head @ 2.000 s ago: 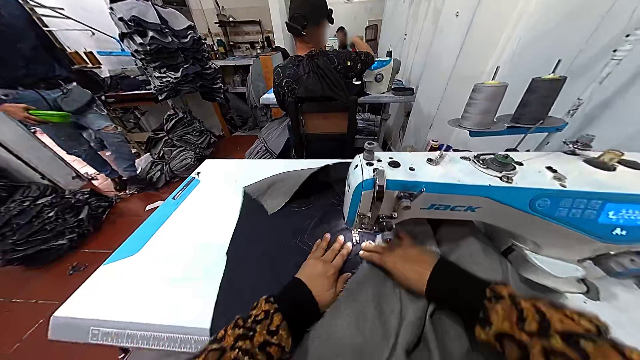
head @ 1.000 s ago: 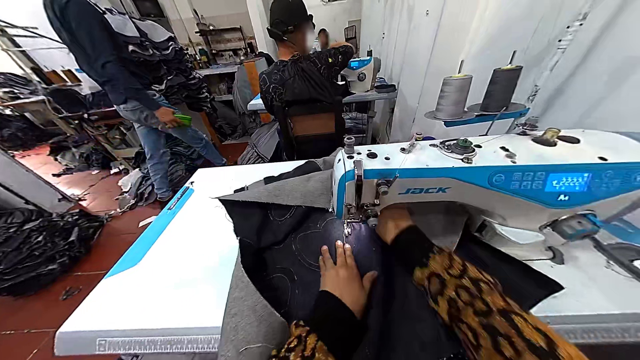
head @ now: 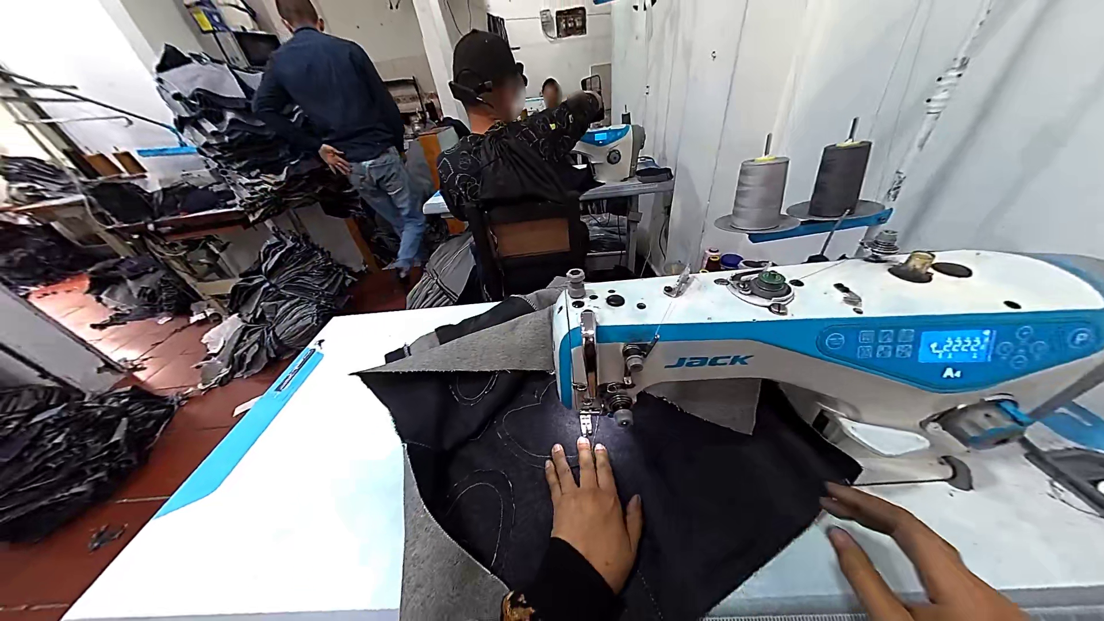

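Observation:
A dark denim fabric piece (head: 707,483) with curved stitched or marked lines lies under the presser foot (head: 586,423) of a white and blue Jack sewing machine (head: 828,336). Its paler grey side shows where it folds over at the left and behind the needle. My left hand (head: 591,517) rests flat on the fabric just in front of the foot, fingers apart, gripping nothing. At the fabric's right edge is my right hand (head: 906,552), fingers spread above the table; whether a fingertip touches the cloth I cannot tell.
Two thread cones (head: 759,194) stand on a rack behind the machine. The white table (head: 285,483) extends left. Bundles of dark fabric (head: 285,302) lie on the floor and benches. A seated person (head: 509,155) works at another machine (head: 611,153); another person (head: 332,103) stands beside stacked cloth.
My right hand has moved from beside the needle to the fabric's right edge. The fabric has been turned since the earliest frame. The standing person now has their back to me.

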